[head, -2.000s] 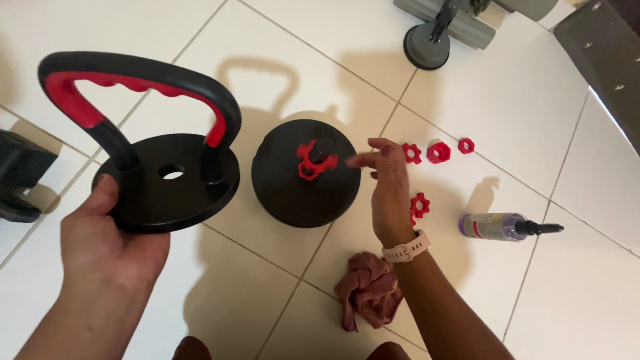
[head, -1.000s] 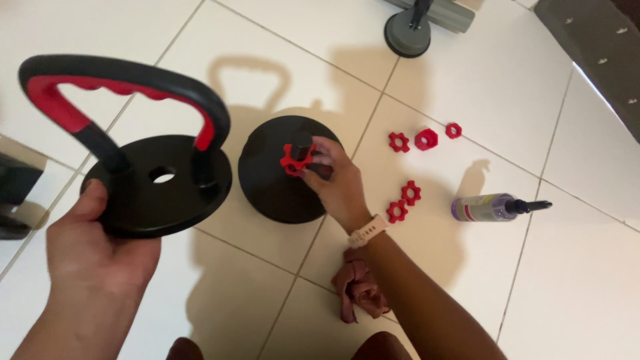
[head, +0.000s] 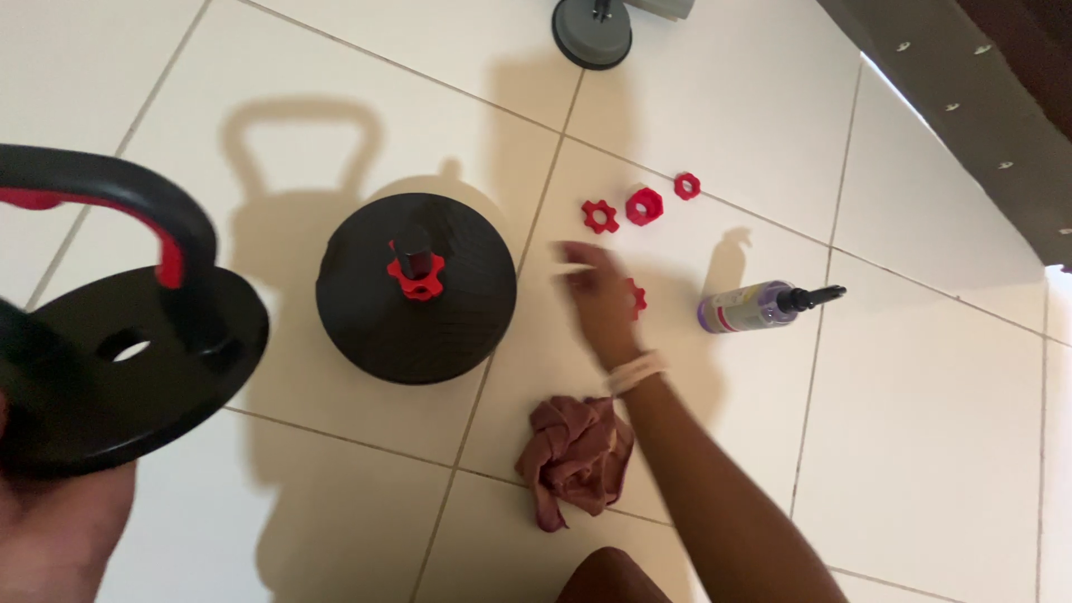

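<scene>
My left hand (head: pixel 67 528), partly cut off at the lower left, holds a black kettlebell handle (head: pixel 180 343) with a red inner grip and a round base with a centre hole. A black round weight plate (head: pixel 410 343) lies on the floor; a dark post rises from its middle with a red star-shaped nut (head: pixel 419 285) around it. My right hand (head: pixel 599 293), blurred and with fingers apart, is to the right of the plate and holds nothing that I can see. It partly covers a red star nut (head: pixel 637 299). Further up lie another star nut (head: pixel 600 217), a red hexagonal nut (head: pixel 644 207) and a smaller red ring nut (head: pixel 687 186).
A crumpled mauve cloth (head: pixel 578 461) lies near my right wrist. A spray bottle with purple liquid (head: pixel 749 307) lies to the right. A grey round foot (head: pixel 593 32) stands at the top, and a dark studded furniture edge (head: pixel 955 109) crosses the upper right.
My right hand was at the red nut on the plate's post one second ago; it has let go and moved right. The view has shifted, so the kettlebell handle is partly out of the picture.
</scene>
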